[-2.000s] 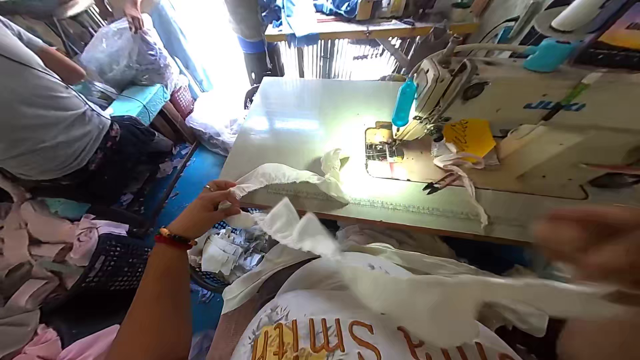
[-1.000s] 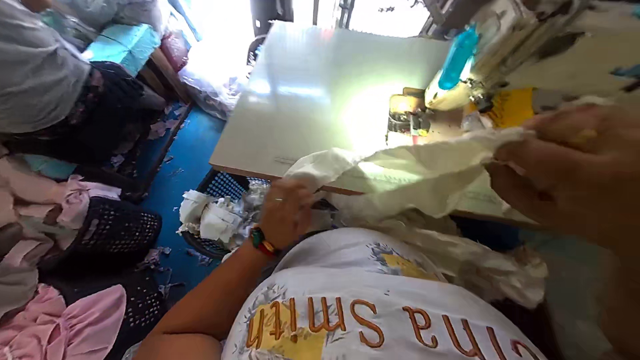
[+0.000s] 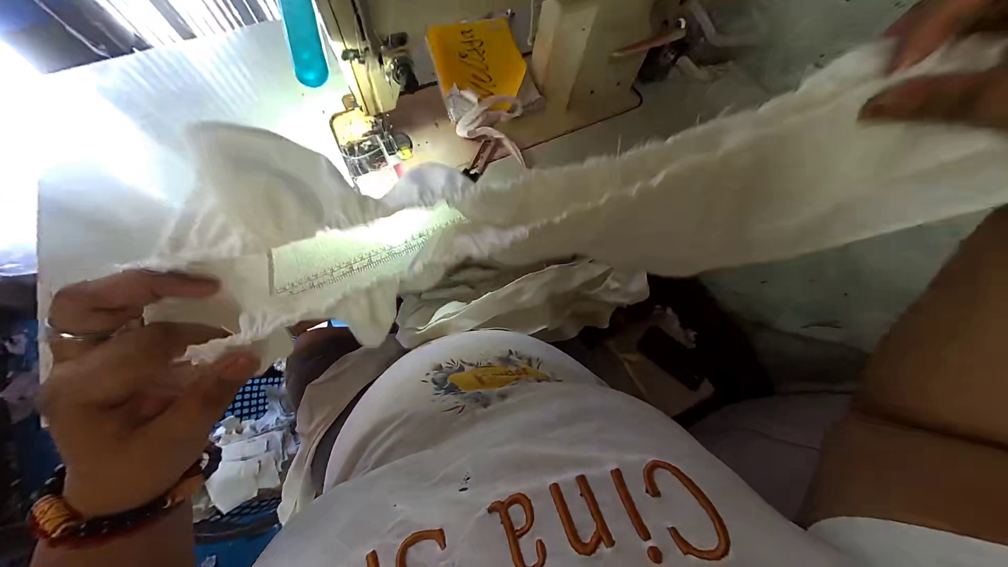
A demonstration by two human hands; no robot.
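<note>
A long strip of gathered white fabric [image 3: 661, 189] stretches across the view between my hands, above the table edge. My left hand [image 3: 134, 370], blurred, pinches its left end near the ruffled edge. At the upper right, my right hand [image 3: 945, 75] grips the other end between thumb and fingers, partly cut off by the frame. Behind the strip stands a sewing machine [image 3: 378, 63], its needle area lit. More pale cloth [image 3: 528, 299] hangs in folds at the table edge, above my lap.
A white sewing table [image 3: 94, 157] with a printed ruler scale [image 3: 362, 264] lies behind the strip. A yellow pad [image 3: 478, 63] with writing and a fabric scrap [image 3: 488, 122] are by the machine. A blue basket [image 3: 244, 508] holds white cloth pieces at lower left.
The strip is now raised and spread wide between my hands, where a second ago it lay lower across the table's front edge. The view has swung right and closer to the machine.
</note>
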